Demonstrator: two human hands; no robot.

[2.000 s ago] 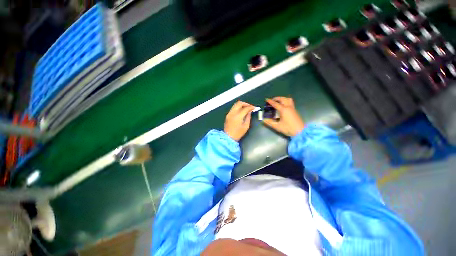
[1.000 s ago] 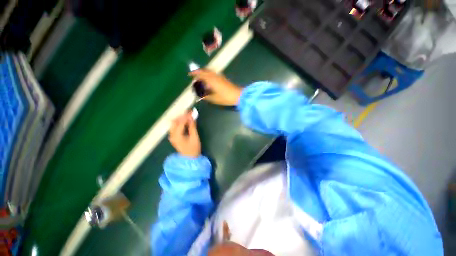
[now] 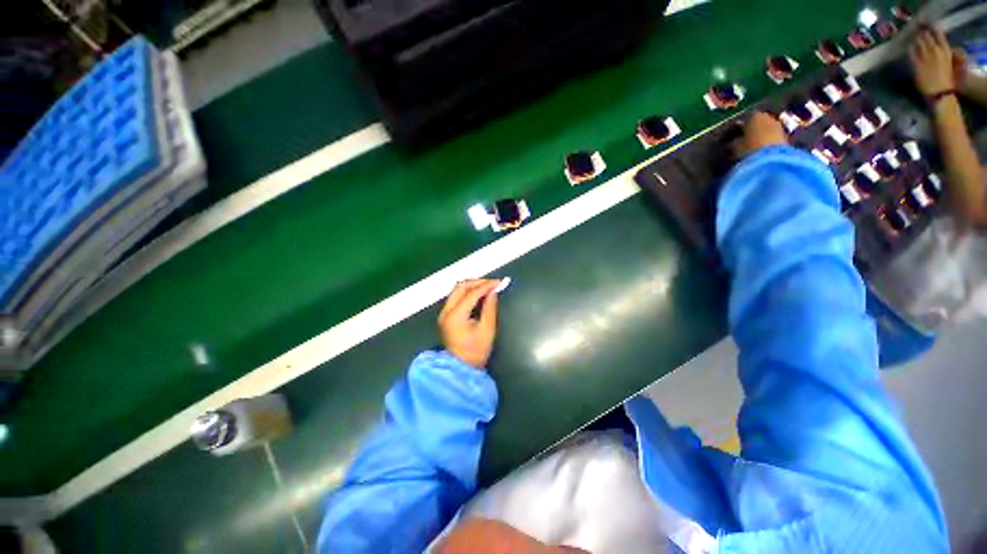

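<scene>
My left hand [image 3: 471, 321] is over the dark-green bench [image 3: 584, 325], pinching a small white wiping cloth [image 3: 501, 286] between its fingertips. My right hand [image 3: 761, 132] reaches over the black foam tray [image 3: 684, 193] at the right. Its fingertips are hard to make out, so I cannot tell if it holds something. Several small dark modules with coppery edges and white pieces sit in the tray pockets. More modules stand in a row on the green conveyor belt [image 3: 411, 200]; the nearest module [image 3: 509, 213] is ahead of my left hand.
A pale dispenser bottle [image 3: 247, 423] stands at the bench's left by the white rail [image 3: 314, 326]. Stacked black trays [image 3: 487, 54] lie across the belt, blue trays [image 3: 81, 152] at the upper left. Another person's hand [image 3: 933, 65] is by the tray's far end. A blue stool [image 3: 900, 338] is beneath.
My right hand has left the belt edge and moved right to the tray. A module now sits on the belt where it was. My left hand still pinches the cloth. The view has turned.
</scene>
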